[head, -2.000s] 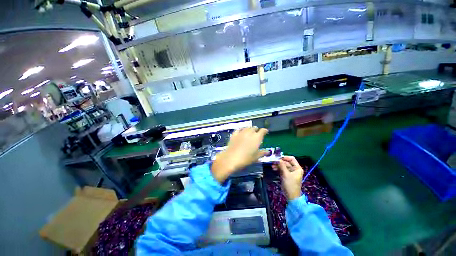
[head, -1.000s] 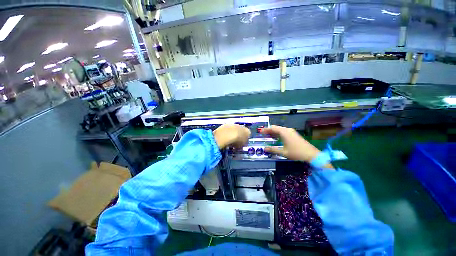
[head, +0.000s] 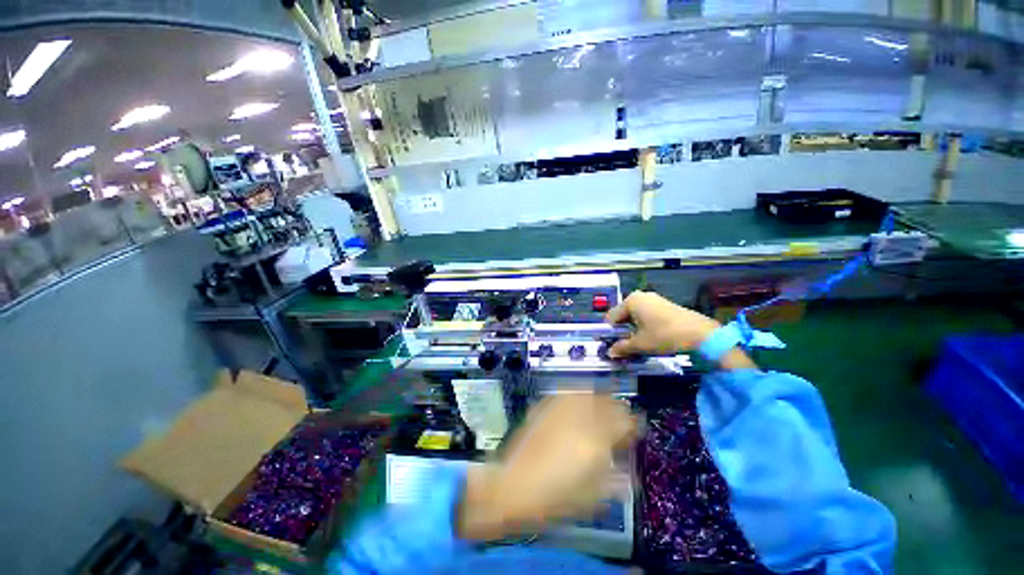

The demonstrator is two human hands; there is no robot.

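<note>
The white lead cutting machine point(head: 519, 283) stands in front of me, with a black control panel and a red switch. Its silver feed rail point(head: 668, 363) carries a few small dark capacitors point(head: 576, 352). My right hand point(head: 663, 328) is at the rail's right part, its fingertips touching or very close to a dark capacitor; whether it grips it is unclear. My left hand point(head: 561, 461) is blurred, low over the machine's front beside the black tray point(head: 665, 388); its fingers and anything in them cannot be made out. The tray holds a heap of purple-red parts.
An open cardboard carton point(head: 219, 438) with purple parts is at the left. A blue bin point(head: 988, 388) is at the right. A blue cord point(head: 825, 281) runs from the bench-edge box to my right wrist. A black tray point(head: 822, 206) lies on the back shelf.
My left hand has moved from the rail down toward me. My right hand was at the tray's back edge, then over the rail, and is now lower at the rail. The view has shifted.
</note>
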